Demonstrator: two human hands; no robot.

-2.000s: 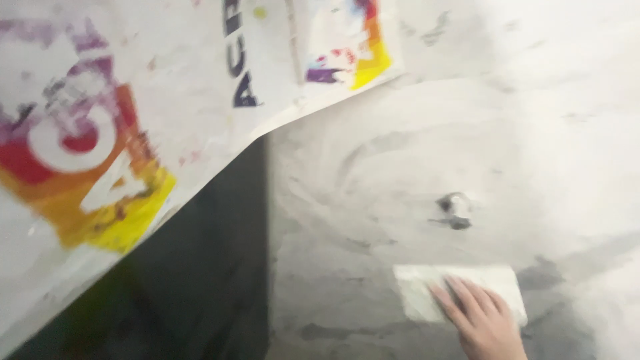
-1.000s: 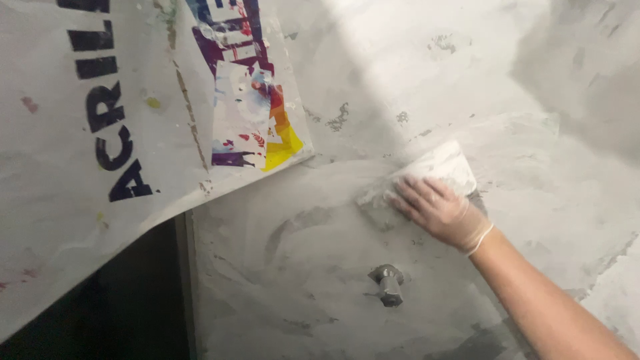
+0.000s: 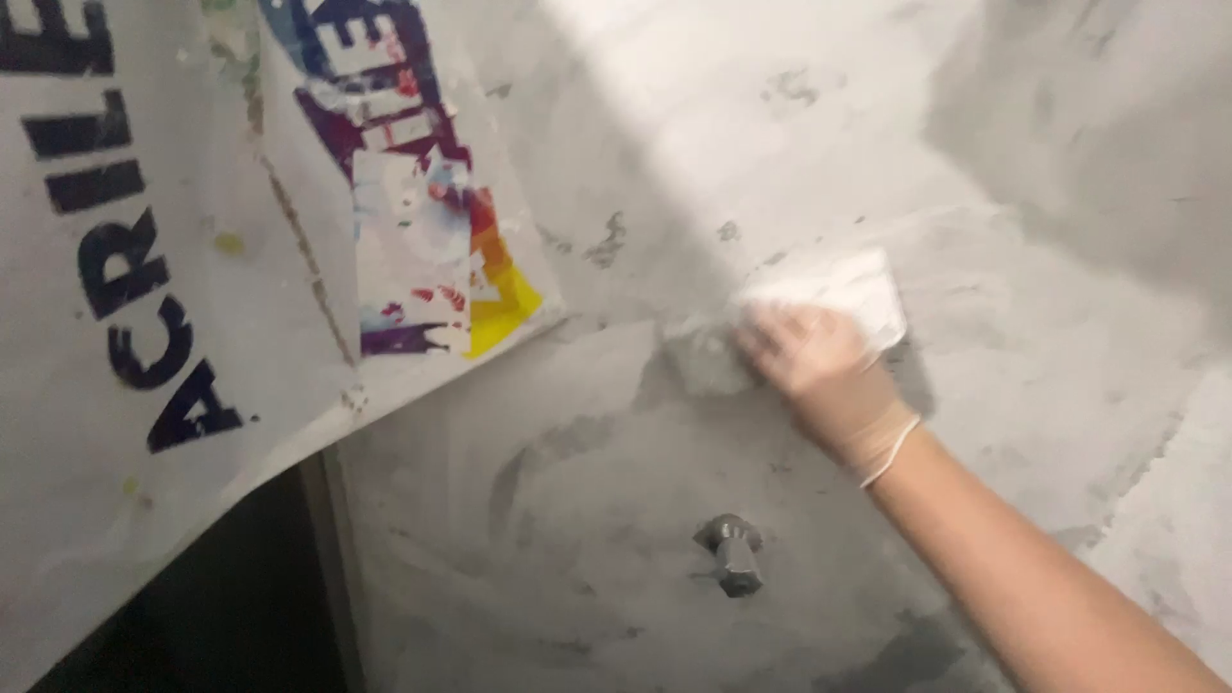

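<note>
My right hand [image 3: 818,371], in a thin translucent glove, presses a white cloth or pad [image 3: 852,289] against a grey, patchy plastered wall [image 3: 577,500]. Its fingers are blurred and lie over the middle of the pad; the pad's left part is in shadow and looks greyish. Below the hand, a grey metal pipe fitting [image 3: 736,558] sticks out of the wall. My left hand is out of view.
A white plastic sheet [image 3: 279,385] with large dark lettering and coloured print hangs across the upper left, its corner near the pad. Under its edge lies a dark opening [image 3: 212,597] beside the wall's edge. Darker grey patches mark the wall.
My right hand and the pad were below the pipe fitting two seconds ago and are above it now. Over the last second the hand stays in that upper area. The view has shifted.
</note>
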